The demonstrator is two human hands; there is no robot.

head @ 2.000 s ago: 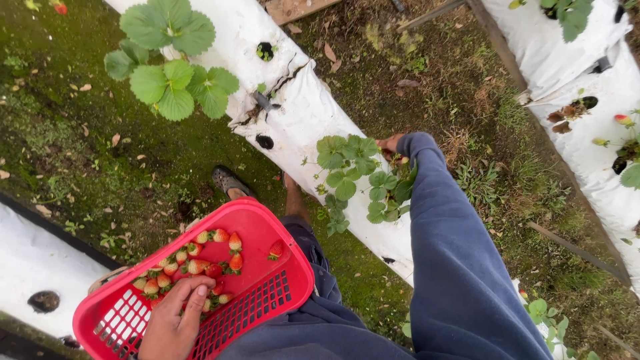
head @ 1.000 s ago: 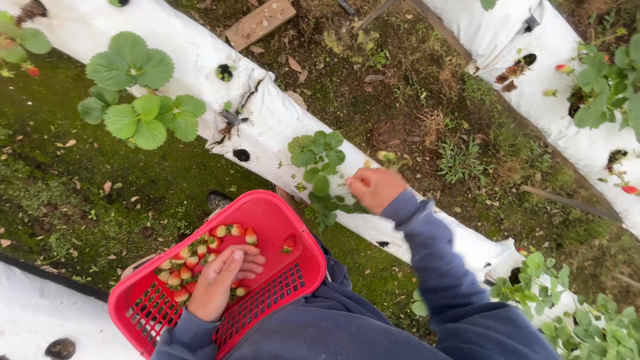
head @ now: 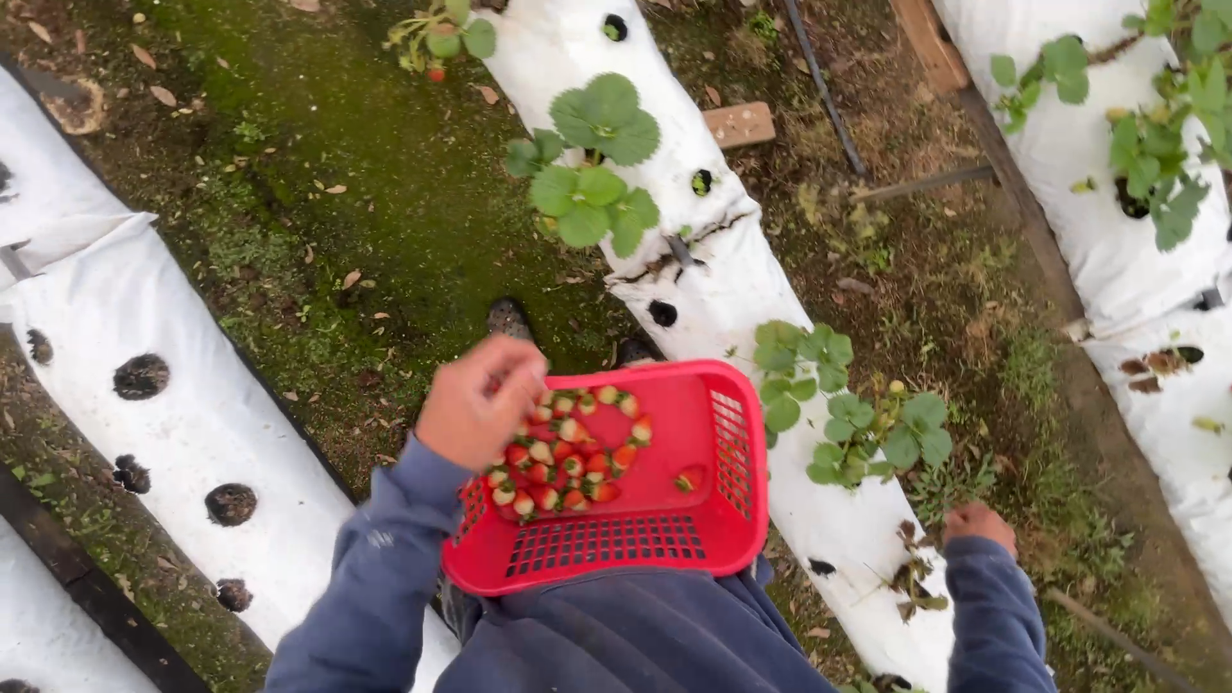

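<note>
A red plastic basket (head: 664,568) rests against my waist, with many small red and pale strawberries (head: 568,452) bunched at its left and a lone strawberry (head: 689,478) at its right. My left hand (head: 481,399) is over the basket's upper left corner, fingers curled; whether it grips the rim or a fruit is unclear. My right hand (head: 980,525) is low at the right edge of the white-covered bed, beside dried leaves (head: 914,573) and below a strawberry plant (head: 881,433). Its fingers are mostly hidden, so what it holds cannot be made out.
White plastic-covered beds (head: 183,337) run diagonally on both sides, with planting holes. A leafy strawberry plant (head: 597,159) grows on the middle bed near a wooden block (head: 739,125). Mossy ground (head: 404,192) lies between the rows. A dark hose (head: 826,87) and another bed (head: 1165,404) are at the right.
My left hand has moved from inside the basket to its upper left corner. My right hand has left the strawberry plant and is now lower, beside dried leaves. The view has shifted toward the left.
</note>
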